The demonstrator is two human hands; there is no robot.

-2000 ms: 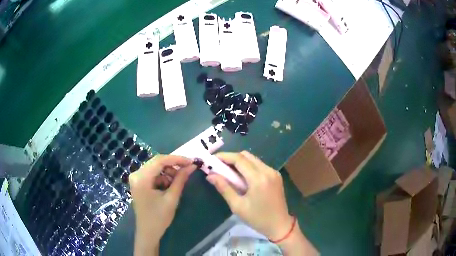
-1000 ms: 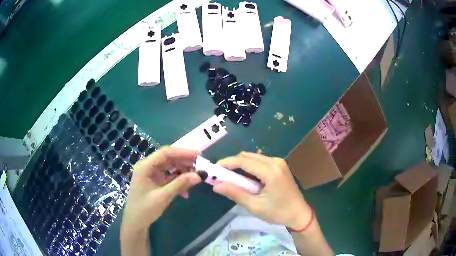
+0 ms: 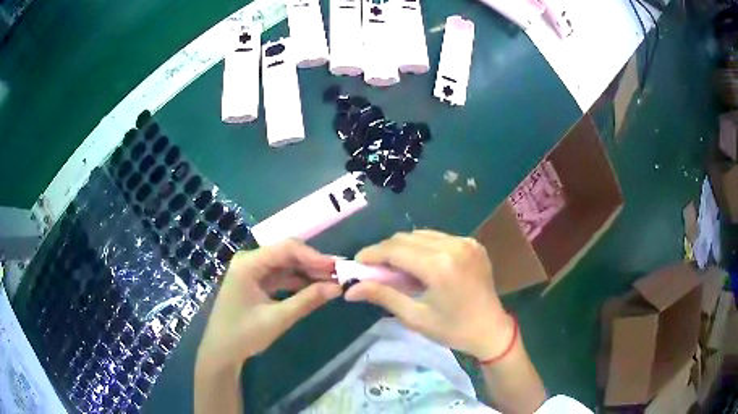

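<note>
My right hand (image 3: 441,287) is closed around a pale pink housing (image 3: 380,277), low in the middle of the view. My left hand (image 3: 279,295) has thumb and fingertips at the housing's notched left end. A black insert (image 3: 350,284) shows at that end, between the two thumbs; whether it is seated cannot be told. Another housing (image 3: 311,212) lies just beyond my hands, with a cross-shaped dark mark. A loose heap of black inserts (image 3: 376,145) lies past it.
Several housings (image 3: 283,97) stand in a row at the far side. A grid of black parts (image 3: 174,194) under clear film lies left. A carton (image 3: 578,210) with pink parts is right, a white sheet (image 3: 578,57) at the far right. Another carton (image 3: 647,348) is lower right.
The held housing has turned more level and moved slightly right with both hands. The left fingers have closed in on its end. The bench items have shifted upward in view.
</note>
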